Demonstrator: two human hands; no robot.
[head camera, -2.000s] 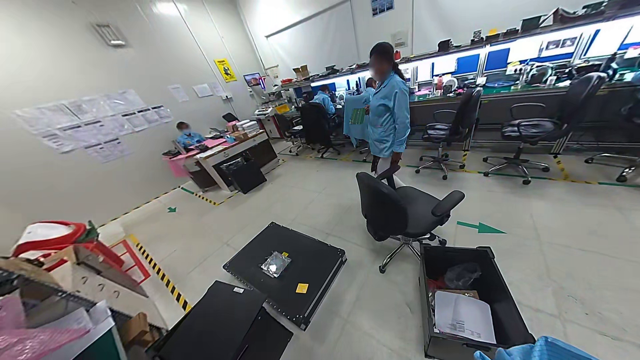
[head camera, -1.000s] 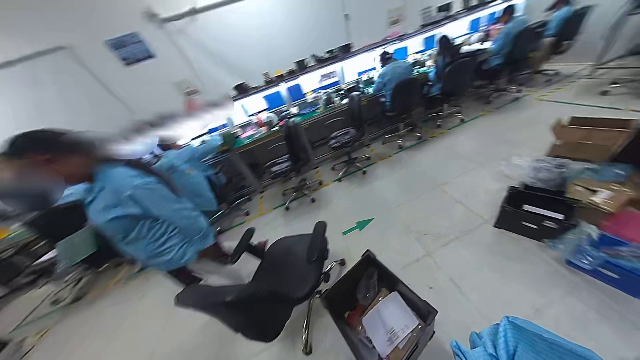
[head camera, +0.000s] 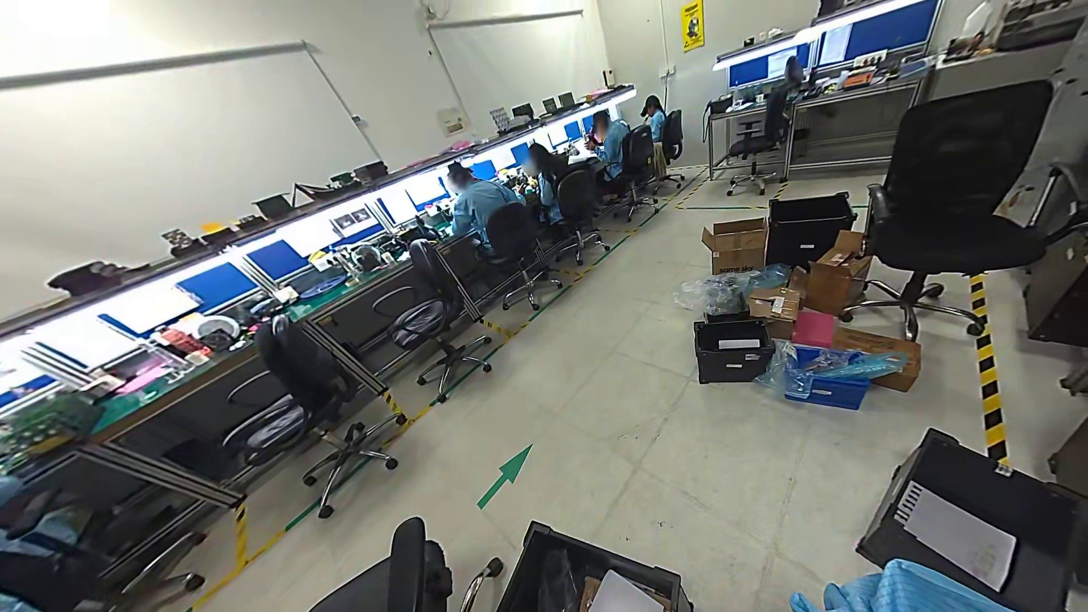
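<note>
Neither of my hands shows in the head view. A light blue striped cloth (head camera: 909, 591), perhaps part of a sleeve, lies at the lower right edge; what is under it is hidden. Just behind it is a black box (head camera: 990, 501) with a white sheet of paper (head camera: 956, 534) on its top. At the bottom centre stands an open black crate (head camera: 625, 565) holding papers and a dark plastic bag. The armrest of a black office chair (head camera: 410, 565) rises to the left of this crate, cut off by the frame edge.
A long workbench (head camera: 183, 374) with office chairs runs along the left; several people in blue coats sit there. Cardboard boxes (head camera: 738, 246), a blue bin (head camera: 824, 391) and a small black crate (head camera: 733, 365) stand on the floor at right, near a large black office chair (head camera: 956, 238).
The view has swung far to the right. The standing person near the chair is out of view, and the boxes, the large office chair and the black box with paper at right have come into view.
</note>
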